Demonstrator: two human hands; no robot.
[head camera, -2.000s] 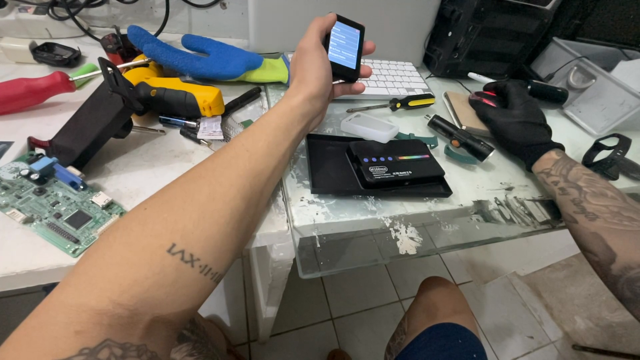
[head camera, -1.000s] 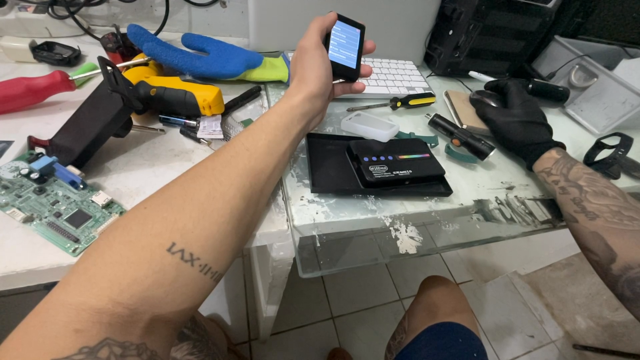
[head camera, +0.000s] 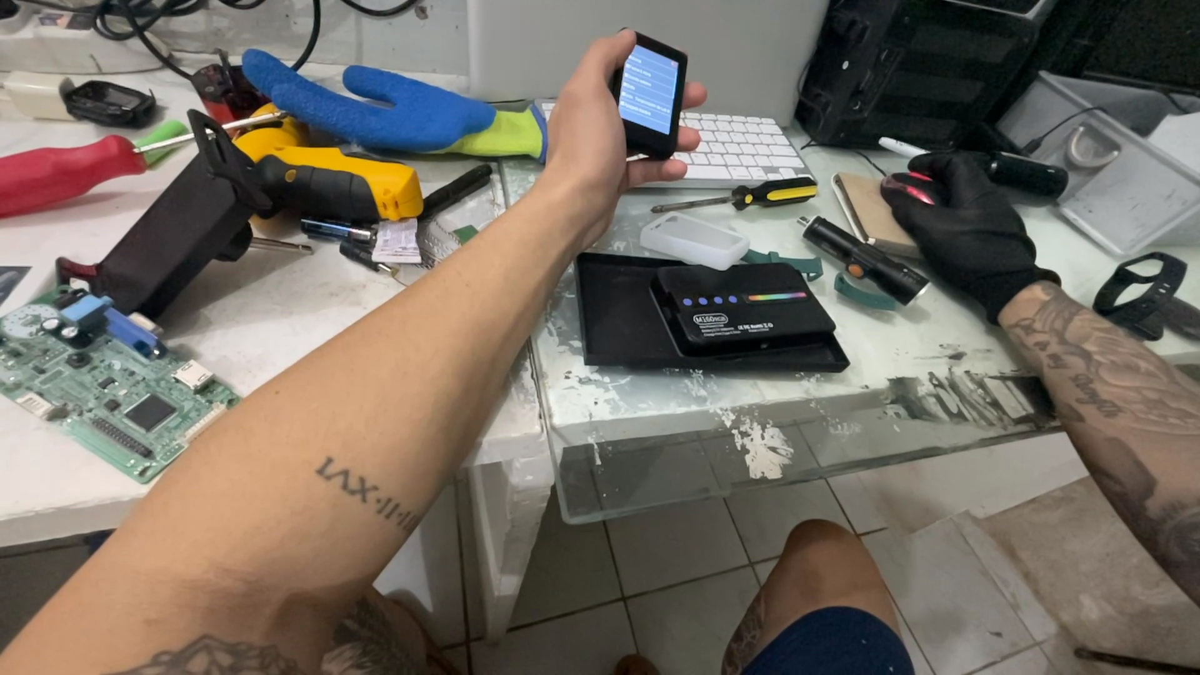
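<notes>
My left hand (head camera: 600, 127) holds up a small black device (head camera: 650, 95) with a lit blue screen, above a white keyboard (head camera: 736, 145). My right hand (head camera: 966, 211), in a black glove, rests over a computer mouse (head camera: 909, 187) that glows red, beside a tan notebook (head camera: 874, 214). Between the hands lie a yellow-and-black screwdriver (head camera: 773, 193), a translucent white case (head camera: 694, 240) and a black flashlight (head camera: 864, 260). Nearer the front edge, a black RGB light unit (head camera: 745, 307) with a coloured strip sits tilted in a black tray (head camera: 614, 323).
At left are a blue work glove (head camera: 394, 108), a yellow-and-black tool (head camera: 328, 183), a red-handled screwdriver (head camera: 70, 173) and a green circuit board (head camera: 122, 394). At right are a clear plastic bin (head camera: 1106, 178) and a black wristband (head camera: 1139, 286). The glass tabletop's front edge (head camera: 656, 506) has chipped paint.
My gloved right hand has shifted slightly at the mouse; its red glow shows two seconds ago, not one second ago, and shows again now. My left hand has stayed put with the device.
</notes>
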